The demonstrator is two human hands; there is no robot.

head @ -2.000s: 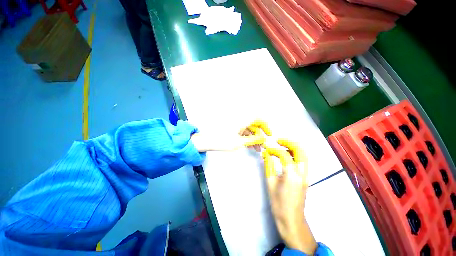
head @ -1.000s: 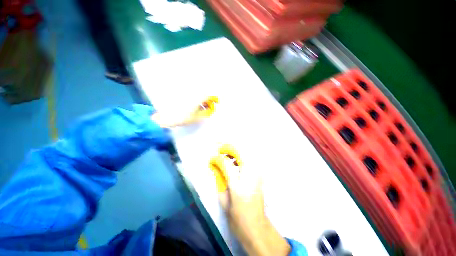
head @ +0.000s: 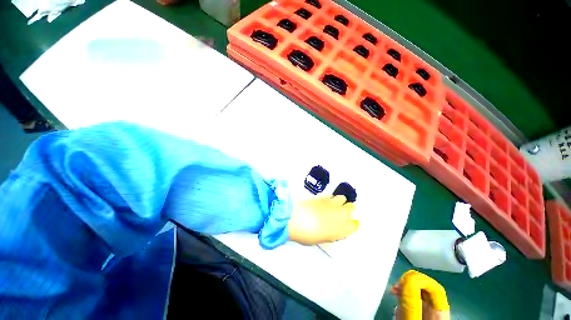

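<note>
A black smartwatch body with a small white patch (head: 317,179) lies on the white foam mat (head: 375,187). A second black smartwatch body (head: 345,191) is just right of it, at the fingers of my left hand (head: 324,220); its lower part is hidden, and I cannot tell if it is gripped. My left hand is palm down, low over the mat. My right hand (head: 424,296) is cut off by the bottom edge, beyond the mat's right end. Its fingers, in yellow finger cots, are bent, and what they hold, if anything, does not show.
A red-orange foam tray (head: 350,59) of black units sits on a stack behind the mat. Another tray (head: 494,169) adjoins it. A whitish bottle (head: 432,250) with a white wipe (head: 481,254) at its top is near my right hand. A large white bottle (head: 551,156) is far right.
The view has swung right. My hands have moved from the mat's middle to its right end, with my right hand now beyond the mat. Two black units now show on the mat.
</note>
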